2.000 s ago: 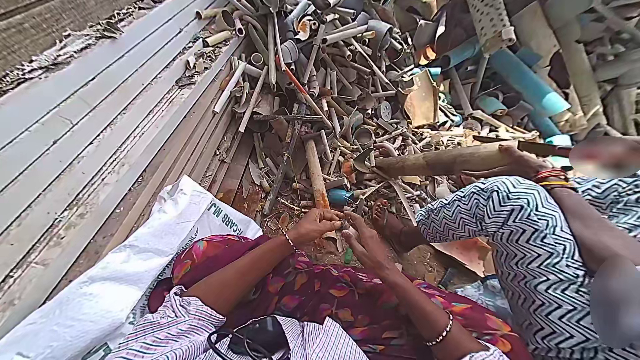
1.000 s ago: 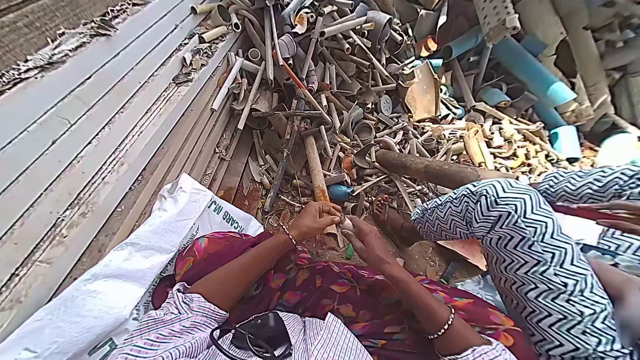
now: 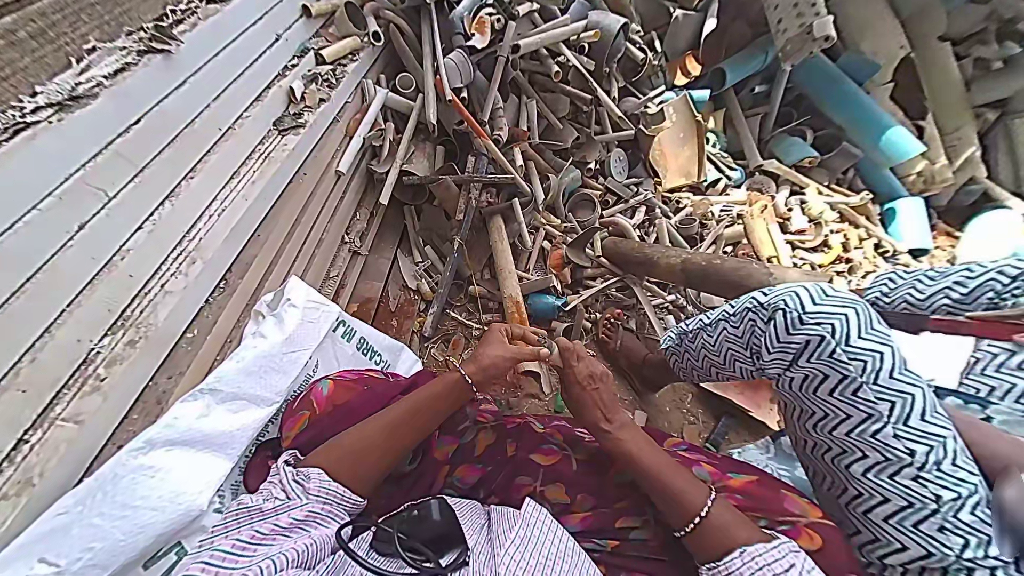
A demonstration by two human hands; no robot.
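My left hand (image 3: 506,352) and my right hand (image 3: 590,384) meet above my lap, at the lower middle of the view. A small pale piece (image 3: 552,354) is pinched between the fingertips of both hands; its kind cannot be told. Just beyond the fingers lies a hammer's wooden handle (image 3: 506,268), its lower end partly behind my left hand. A blue plastic pipe piece (image 3: 546,306) lies right of the handle. Past these spreads a heap of scrap plastic pipes and fittings (image 3: 584,210).
A person in zigzag-patterned trousers (image 3: 808,360) sits close at my right, a bare foot (image 3: 628,348) near my right hand. A thick wooden pole (image 3: 696,268) lies beyond that knee. Long grey panels (image 3: 152,184) fill the left. A white woven sack (image 3: 192,440) bearing print lies beside my lap.
The other person's hand, seen on the wooden pole two seconds ago, has moved off it to the right. My hands have stayed together in nearly the same place.
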